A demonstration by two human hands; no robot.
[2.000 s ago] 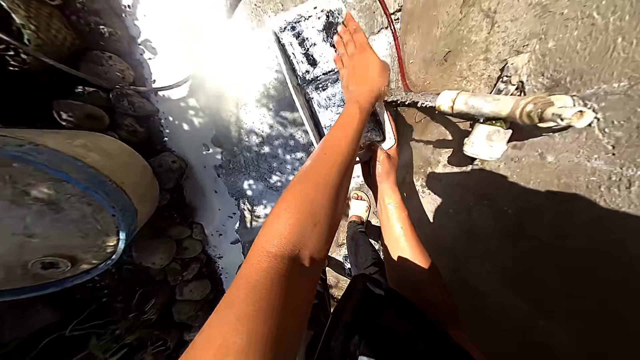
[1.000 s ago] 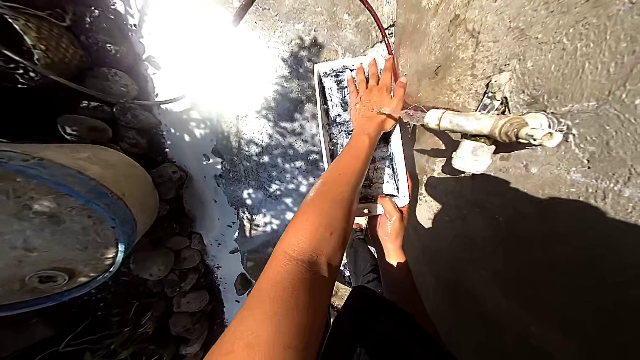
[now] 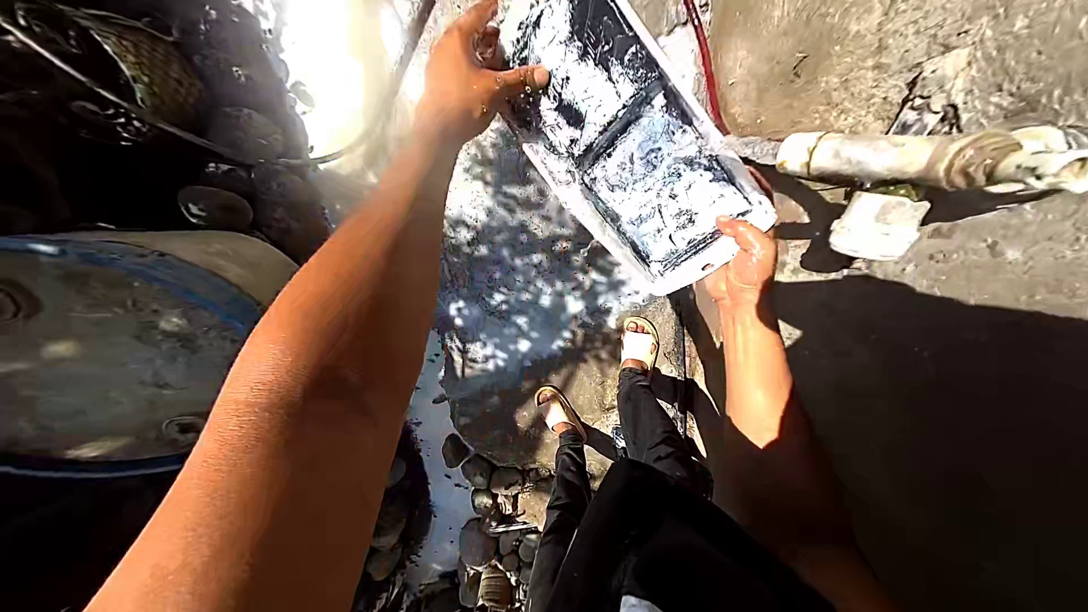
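Note:
A long shallow white tray [image 3: 671,174], its inside streaked dark and white and wet, is tilted at the top centre, just left of the pipe spout. My right hand [image 3: 744,259] grips its near corner, the thumb over the rim and the fingers hidden beneath. At the upper left side of the tray, my left hand [image 3: 476,76] has its thumb over the edge; its fingers are partly hidden, so a firm hold is not plain. Water drops show on both hands. The tray's far end is out of view.
A pipe with a tap-like fitting [image 3: 901,161] juts in from the right, above a whitish block [image 3: 880,225]. A red hose [image 3: 704,68] runs behind the tray. At left lie a large blue-rimmed round container [image 3: 110,357] and stones [image 3: 217,206]. My sandalled feet [image 3: 639,344] stand below on wet concrete.
My left hand has moved from flat on the tray's inside to its left edge. The tray has swung from nearly upright in view to slanting, away from the spout's end. The view has shifted.

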